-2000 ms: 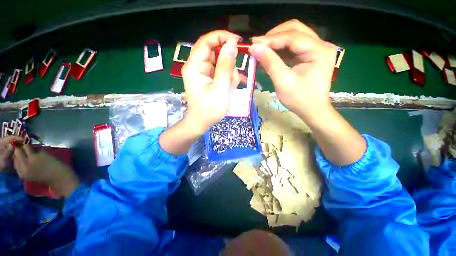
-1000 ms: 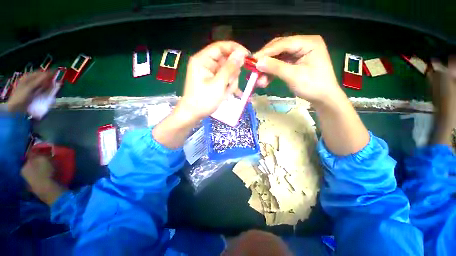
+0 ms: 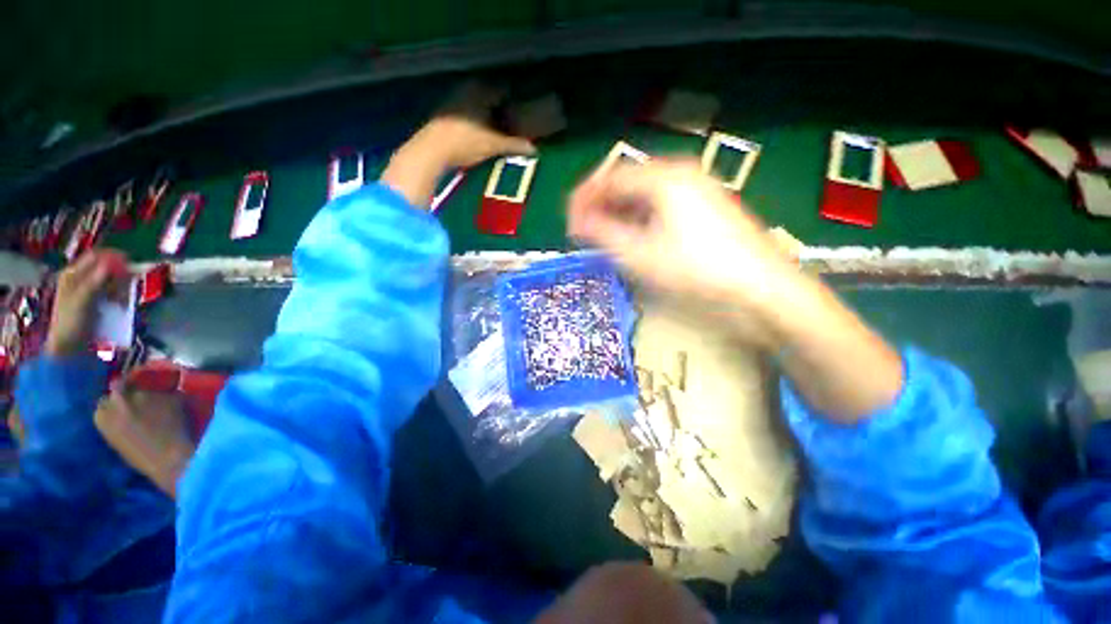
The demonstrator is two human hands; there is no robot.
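My left hand (image 3: 448, 152) is over the green belt, its wrist bent and fingertips near a housing (image 3: 451, 189) that is partly hidden behind it. Whether it grips that housing is unclear. My right hand (image 3: 664, 226) is blurred at the belt's near edge, above and right of the blue tray (image 3: 514, 366). It partly hides a red-and-white housing (image 3: 626, 155); its fingertips are too blurred to show a hold. The tray holds many tiny silvery and dark parts (image 3: 570, 332). A red housing with a pale window frame (image 3: 504, 195) lies on the belt between my hands.
More housings (image 3: 853, 177) lie spaced along the belt on both sides. A heap of tan paper pieces (image 3: 719, 463) is right of the tray. A clear plastic bag (image 3: 487, 433) lies under and left of it. Another person's hands (image 3: 146, 427) and a red box are at far left.
My hands have moved apart, and the housing they held up between them is no longer there. My left hand has reached forward and left to the belt. My left sleeve now covers the bench housing's place.
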